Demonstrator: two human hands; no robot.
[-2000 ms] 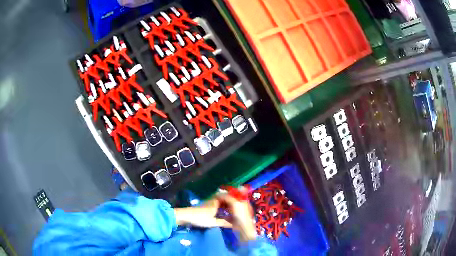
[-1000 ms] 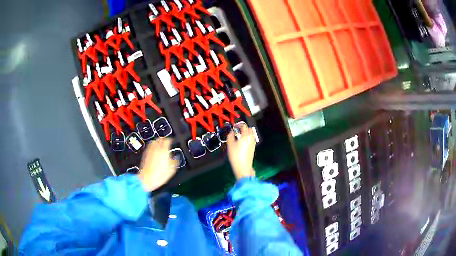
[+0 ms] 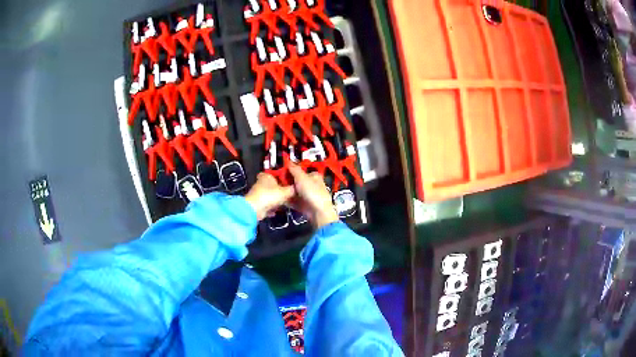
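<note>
The black tray (image 3: 240, 150) holds rows of red spring clamps (image 3: 185, 148) with white tips, standing on units. Bare watch cases (image 3: 233, 176) with silver rims lie in pockets nearer me. My left hand (image 3: 270, 196) and my right hand (image 3: 312, 192) are close together at the left end of the nearest right-hand clamp row. Their fingertips meet at a red clamp. My fingers hide the contact, so I cannot tell which hand grips it. Part of the blue clamp bin (image 3: 390, 307) with loose red clamps (image 3: 294, 321) shows below my right sleeve.
An orange-red compartment tray (image 3: 460, 139) lies to the right, with one small dark unit (image 3: 492, 14) at its far edge. Another dark tray (image 3: 468, 268) with rows of pale units lies lower right. A pale tray edge (image 3: 376, 164) shows beside the black tray. A floor arrow sign (image 3: 45, 213) is at left.
Earlier both hands were together over the blue bin, then apart over the bare watch cases. Now they have come together at the nearest right-hand clamp row. The view has shifted.
</note>
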